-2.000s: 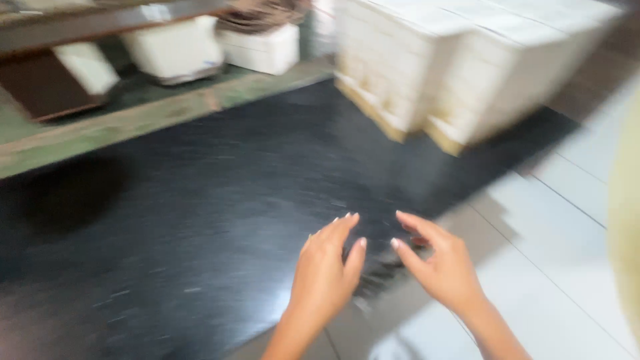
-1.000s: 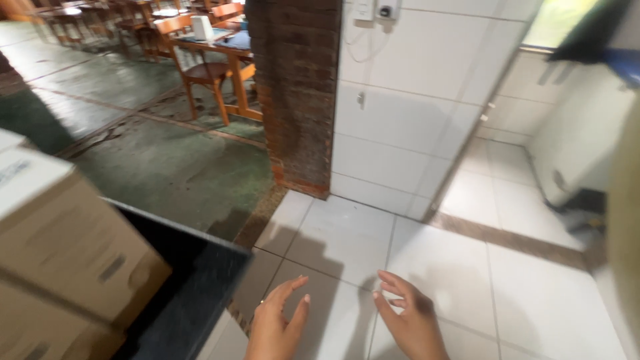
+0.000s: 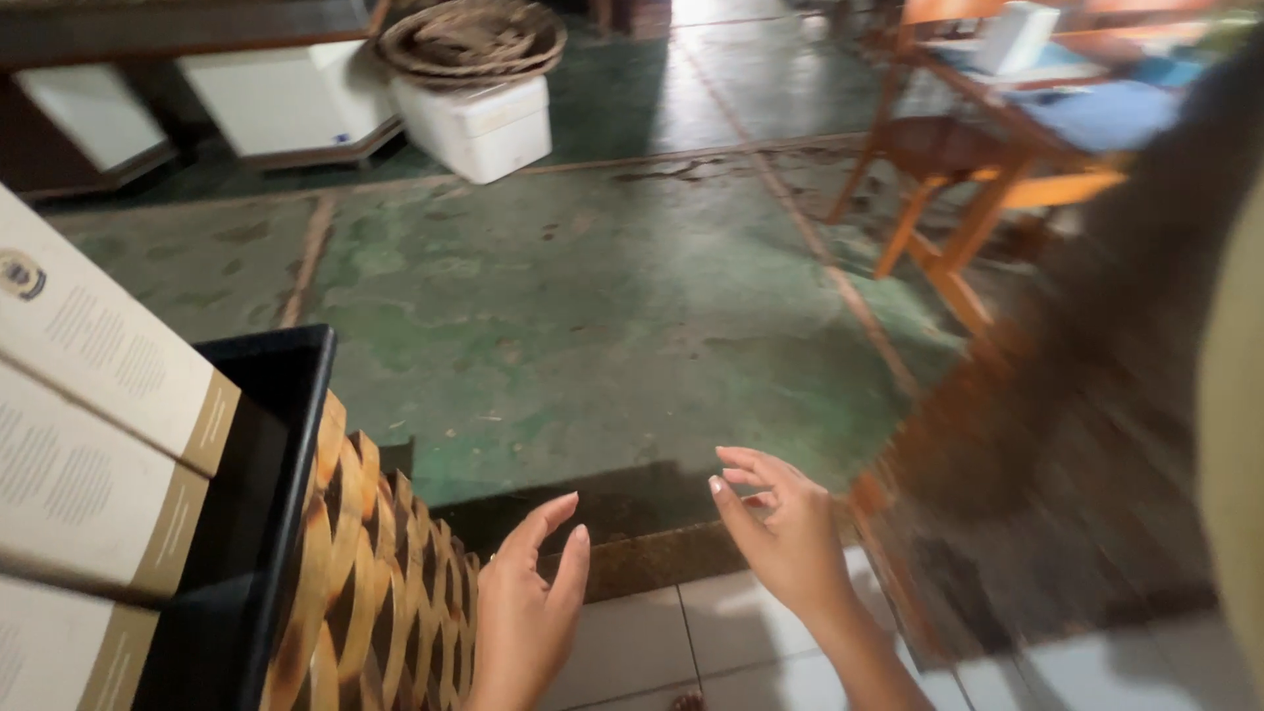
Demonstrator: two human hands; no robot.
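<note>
Both hands hang in front of me over the floor, apart from each other, with nothing in them. My left hand (image 3: pixel 533 592) is at the lower middle, fingers apart, just right of a counter front covered in woven-looking wood pieces (image 3: pixel 370 563). My right hand (image 3: pixel 785 523) is farther right, its fingers slightly curled and thumb apart, above the edge between green floor and white tiles. At the left, several cream boxes with gold ends (image 3: pixel 109 346) stand on the black countertop (image 3: pixel 281 444); they bear writing.
A dark brick pillar (image 3: pixel 1066 425) rises close on the right. A wooden chair (image 3: pixel 938 148) and a table (image 3: pixel 1066 128) stand beyond it. Across the green floor (image 3: pixel 592 296), a white foam box (image 3: pixel 484 123) bears stacked woven baskets (image 3: pixel 474 39). A raised edge (image 3: pixel 652 558) borders the white tiles (image 3: pixel 632 642).
The view has swung left from the white tiled wall and doorway to the green floor. Both hands remain raised and apart, holding nothing.
</note>
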